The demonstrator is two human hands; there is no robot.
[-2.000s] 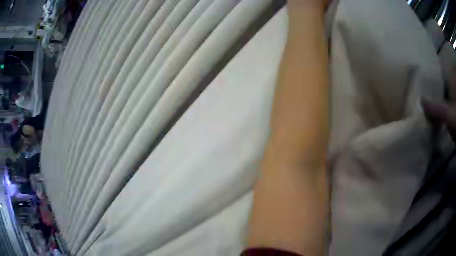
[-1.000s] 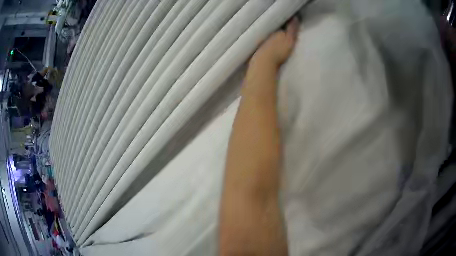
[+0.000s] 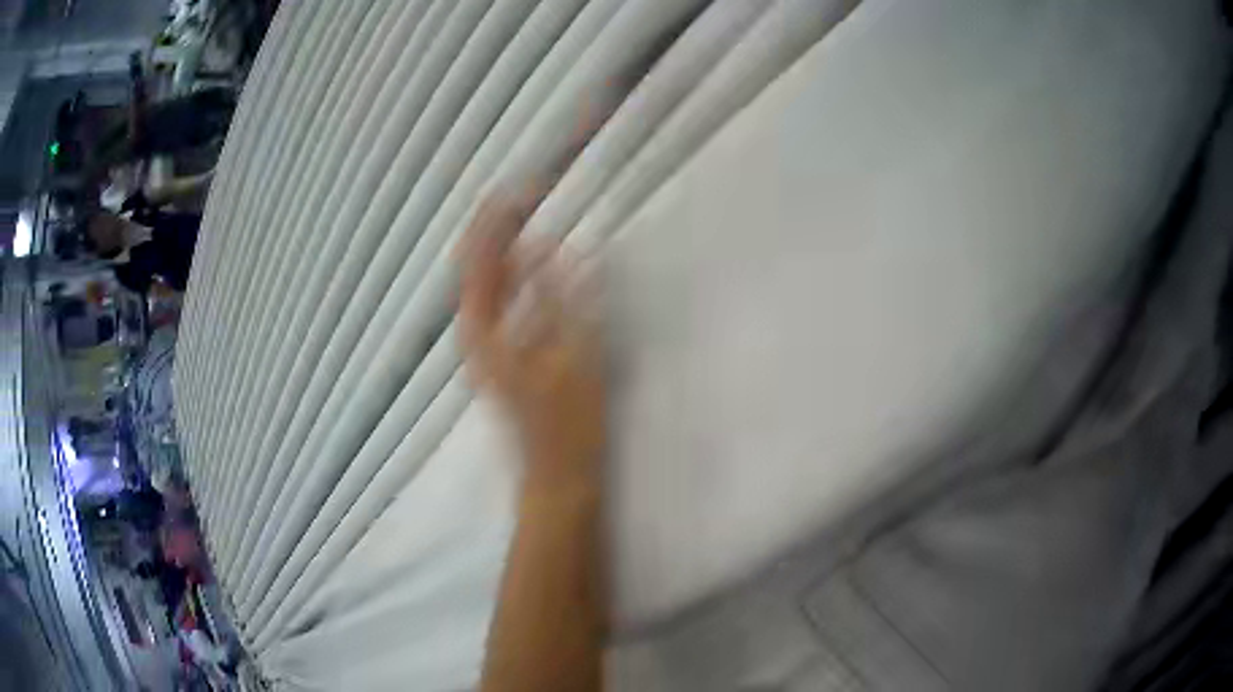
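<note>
The cream cloth (image 3: 865,270) fills most of the view. Its left part lies in long, narrow, rounded parallel ridges, and its right part is flat and wide. My left hand (image 3: 534,311) is motion-blurred, palm down on the last ridges where they meet the flat part. Its fingers look spread and seem to hold nothing; the fingertips are too blurred to see clearly. My left forearm comes up from the bottom edge. My right hand is not in view. Whatever lies under the cloth is hidden.
A person in dark clothing (image 3: 169,243) shows at the left among blurred workshop clutter and bright lights. Looser grey-looking cloth with a dark fold line (image 3: 933,500) lies at the lower right. Dark shapes stand at the right edge.
My left hand has moved from the upper middle down and left onto the ridges. The cloth right of them now lies flatter. My right hand, at the right edge two seconds ago, is gone from view.
</note>
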